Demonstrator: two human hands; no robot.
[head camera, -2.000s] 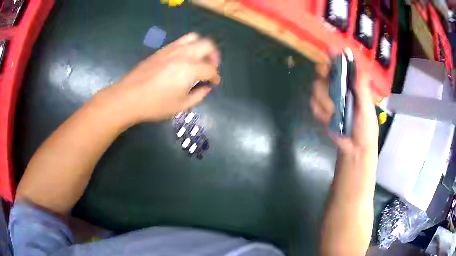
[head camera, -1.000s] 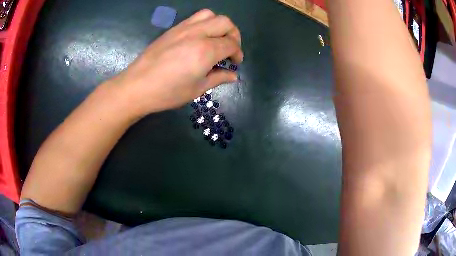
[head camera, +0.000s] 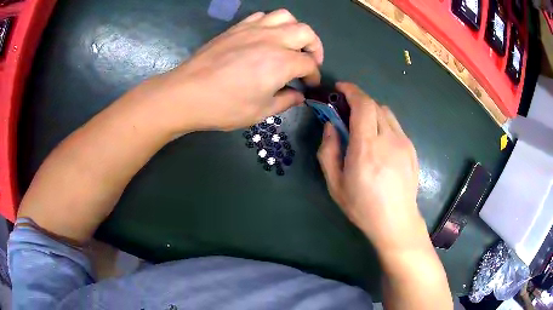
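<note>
A phone (head camera: 330, 112) with a light blue face and a dark end is held tilted in my right hand (head camera: 376, 163), thumb on the near side and fingers on the far side. My left hand (head camera: 261, 66) is at the phone's far end, its thumb and fingertips by the dark edge. Whether a small part is between those fingertips is hidden. A loose cluster of small black components (head camera: 270, 145), some with white faces, lies on the dark green mat just below my left hand.
A dark glossy phone (head camera: 462, 207) lies at the right. A red foam tray (head camera: 479, 45) with phones stands beyond a wooden strip (head camera: 449, 57). Another red tray (head camera: 12, 121) edges the left. A white box (head camera: 521, 181) and clear plastic bag (head camera: 500, 272) are at the right. A blue-grey square (head camera: 224, 8) lies at the back.
My right arm has come back from the far right, and its hand now holds a phone beside my left hand. A dark phone now shows lying at the right.
</note>
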